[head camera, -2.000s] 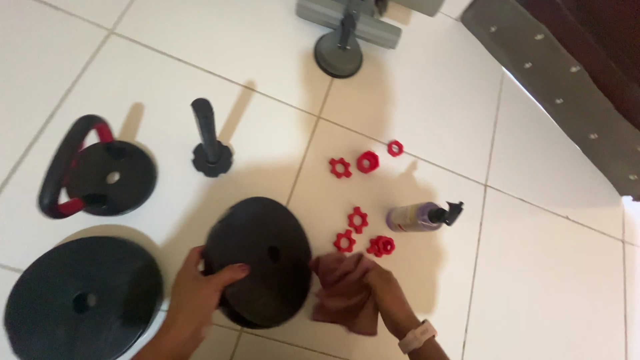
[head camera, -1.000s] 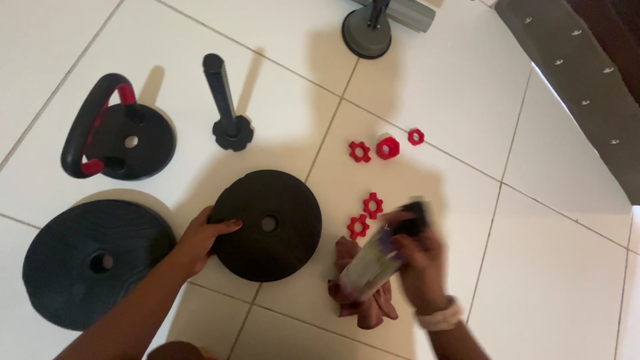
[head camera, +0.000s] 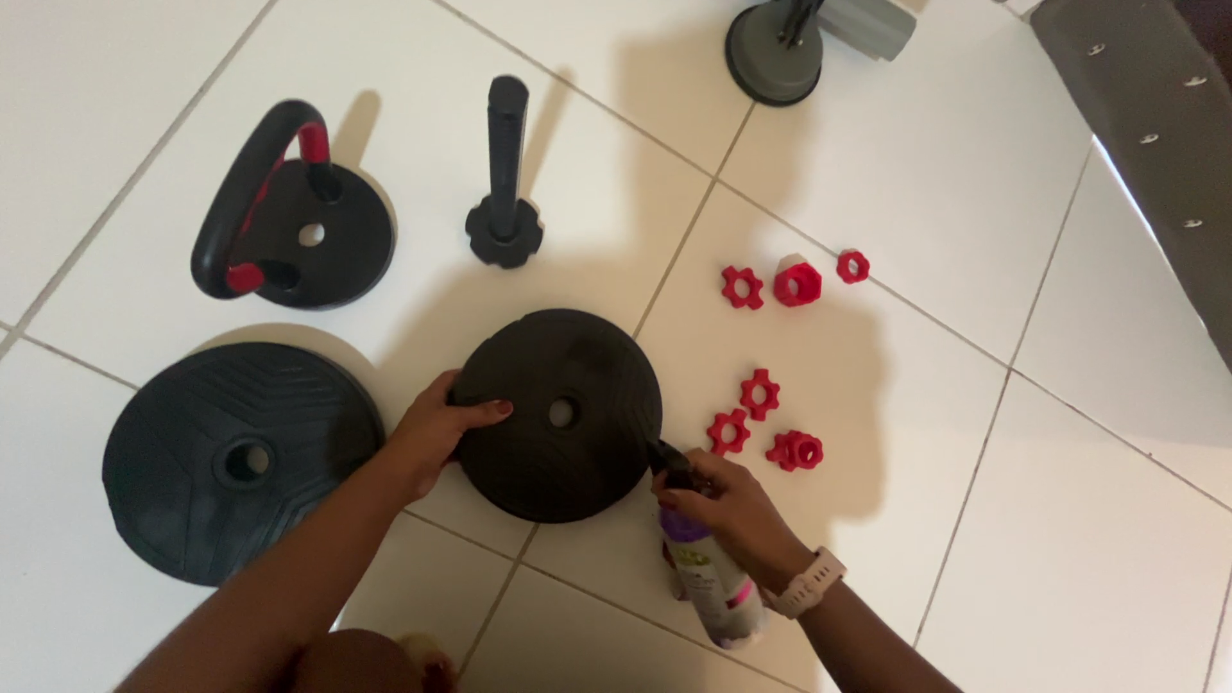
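My left hand (head camera: 438, 433) grips the left edge of a round black weight plate (head camera: 577, 462) with a centre hole, thumb on top. By the neck, my right hand (head camera: 717, 500) holds a spray bottle (head camera: 707, 582), its black nozzle at the plate's right edge. A reddish cloth is mostly hidden behind the bottle. Red star-shaped nuts (head camera: 759, 394) and a red hexagonal collar (head camera: 798, 283) lie to the right of the plate. At the left is a larger dark plate (head camera: 183, 462). Above it sits a round black base with a black and red handle (head camera: 255, 192).
A black bar with a lobed foot (head camera: 505, 164) stands on the white tiled floor, beyond the held plate. Farther off is a grey round-footed piece (head camera: 775, 58) with a grey cylinder. A grey studded furniture edge (head camera: 1145, 140) crosses the upper right corner.
Two seconds ago my right hand held the cloth against the plate and the bottle stood beside the red nuts. The cloth was let go, the bottle taken hold of and brought to the plate's edge.
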